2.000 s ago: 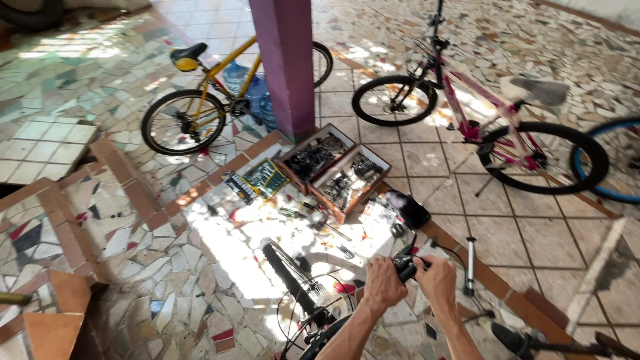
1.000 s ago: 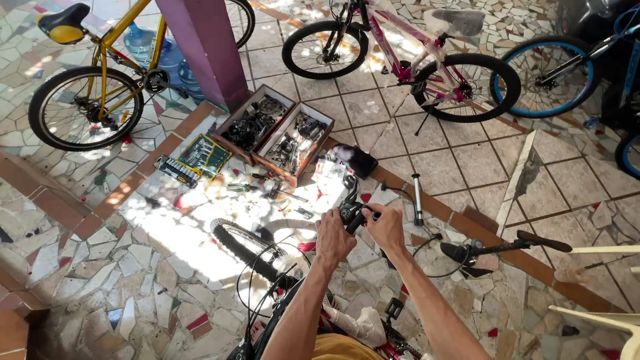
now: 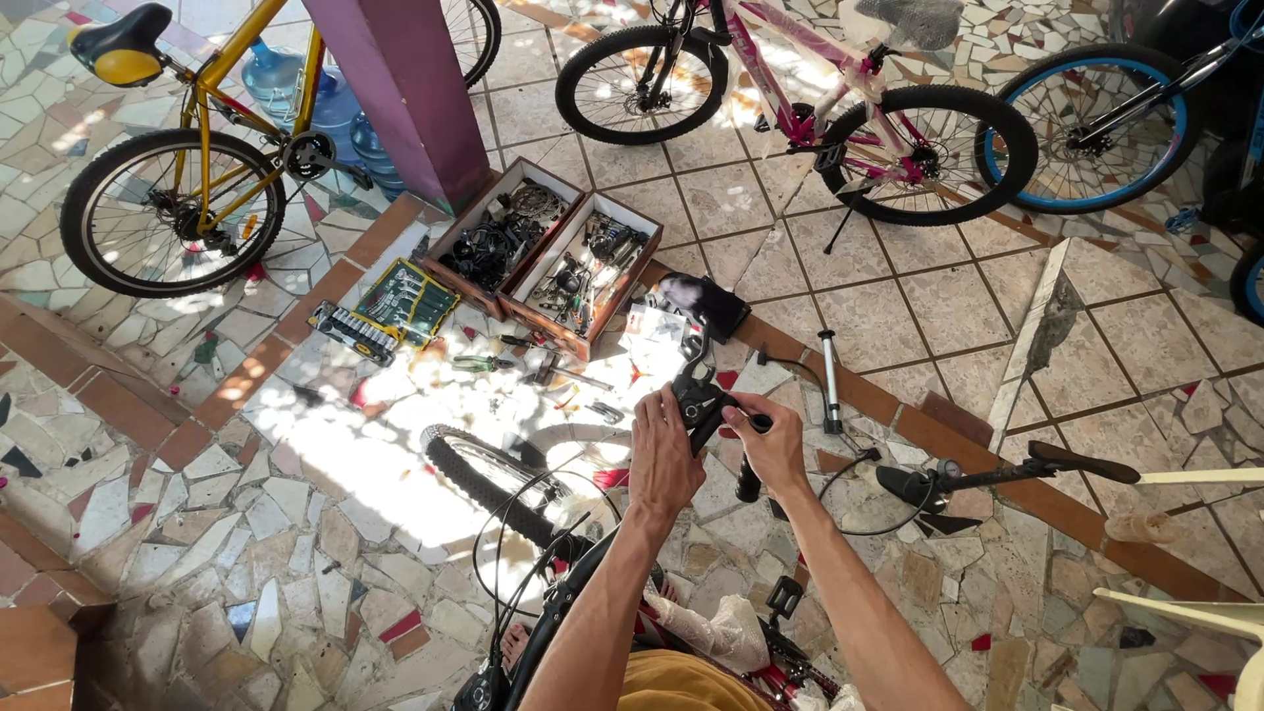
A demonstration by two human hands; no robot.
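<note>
A bicycle with a black handlebar [image 3: 571, 597] stands right below me, its knobby front wheel [image 3: 489, 484] pointing up and left. Both hands are at the black shifter and brake lever unit [image 3: 699, 403] near one end of the bar. My left hand [image 3: 664, 454] lies over the unit from the left, fingers closed around it. My right hand [image 3: 770, 439] pinches a small black part at its right side, too small to name. Just under the hands a black grip [image 3: 749, 479] shows. Black cables [image 3: 509, 523] loop left of the bar. Fingertips are partly hidden.
Two wooden drawers [image 3: 647, 259] of tools and parts lie beyond, near a green wrench pouch [image 3: 407, 301], a socket set [image 3: 353, 333] and pliers [image 3: 482, 363]. A hand pump [image 3: 829, 383] and floor pump [image 3: 987, 476] lie right. Yellow [image 3: 207, 89] and pink [image 3: 780, 89] bicycles stand behind by a purple pillar [image 3: 410, 99].
The view has swung to the right and down. Both hands stay at the shifter and lever unit throughout; no clear change in what they hold.
</note>
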